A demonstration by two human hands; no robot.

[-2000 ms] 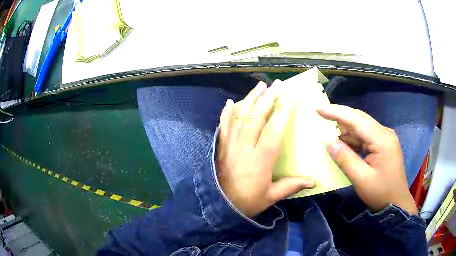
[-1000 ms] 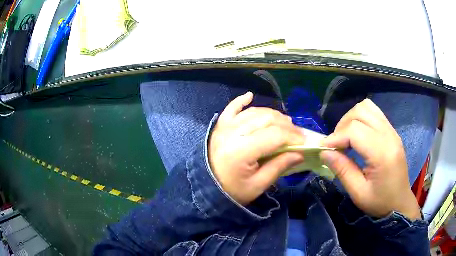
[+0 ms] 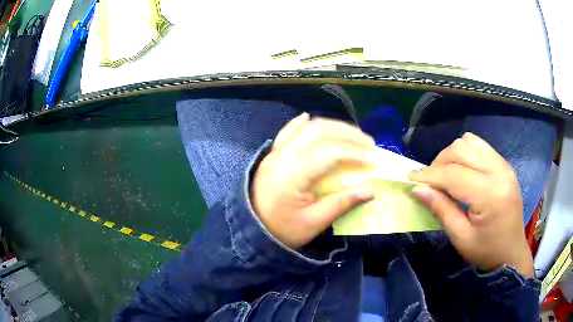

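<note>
A thin pale yellow-green panel [image 3: 388,210] is held over the lap, below the bench edge. Its lower face is yellow-green and a whiter part shows above it, between the hands. My left hand [image 3: 311,182] grips its left side, thumb in front, slightly blurred. My right hand [image 3: 474,198] pinches its right side between thumb and fingers. The fingers hide both sides of the panel. A stack of yellow-edged panels [image 3: 129,34] lies on the white sheet at the upper left. Narrow edge strips [image 3: 332,55] lie near the bench edge.
White sheeting [image 3: 440,28] covers the bench. A blue tool [image 3: 68,60] and a dark box [image 3: 22,72] are at far left. A blue stool [image 3: 383,126] shows between the denim-covered knees. Yellow-black tape [image 3: 119,227] crosses the green floor. Red and yellow items stand at lower right.
The panel was flat and broad under my left hand, then edge-on between both hands. Now its yellow-green face is turned into view. Both hands still grip it.
</note>
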